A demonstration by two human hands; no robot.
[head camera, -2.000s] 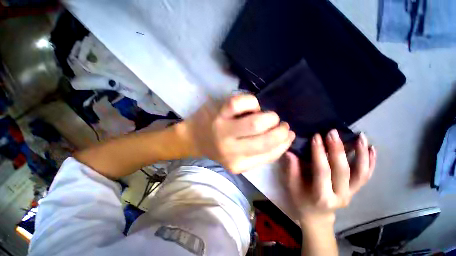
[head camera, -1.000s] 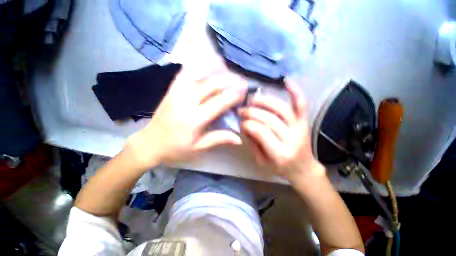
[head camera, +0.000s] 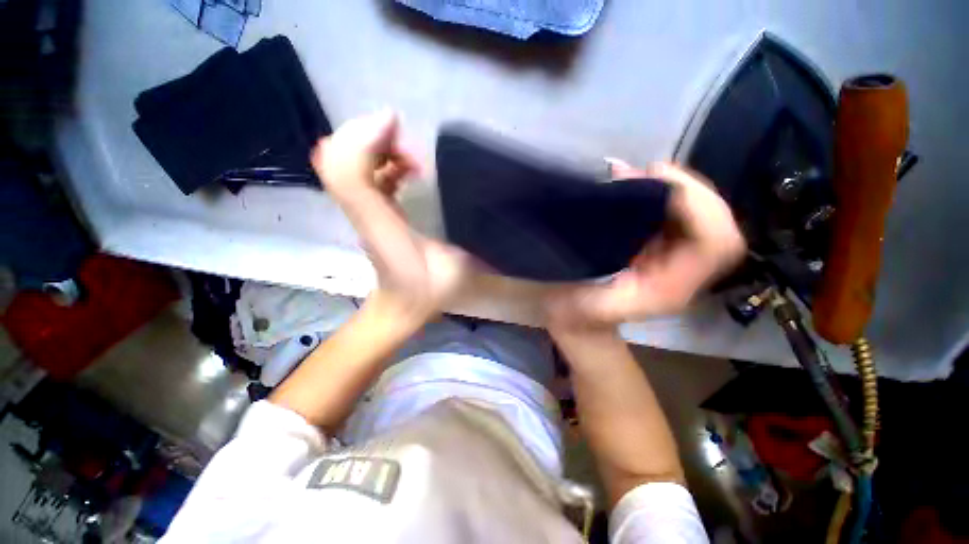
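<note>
A dark cuff or flap piece [head camera: 542, 213] is held above the table in front of me, blurred by motion. My right hand [head camera: 680, 250] grips its right end, with the thumb and fingers around the edge. My left hand [head camera: 372, 186] is just left of the piece and apart from it. Its fingers are curled in and blurred, and nothing shows in them. A stack of dark pieces [head camera: 234, 112] lies on the table at the left, its edges overlapping unevenly.
The steam iron [head camera: 760, 128] rests at the right, with its orange-brown handle [head camera: 863, 202] and a hose [head camera: 866, 393] running down over the table edge. Light blue pieces [head camera: 510, 13] lie at the far edge of view. The pressing table cover [head camera: 606, 96] is whitish-grey.
My hands have moved apart from working close together. The dark piece now shows spread out in my right hand, and my left hand is off it. The view has shifted over the table.
</note>
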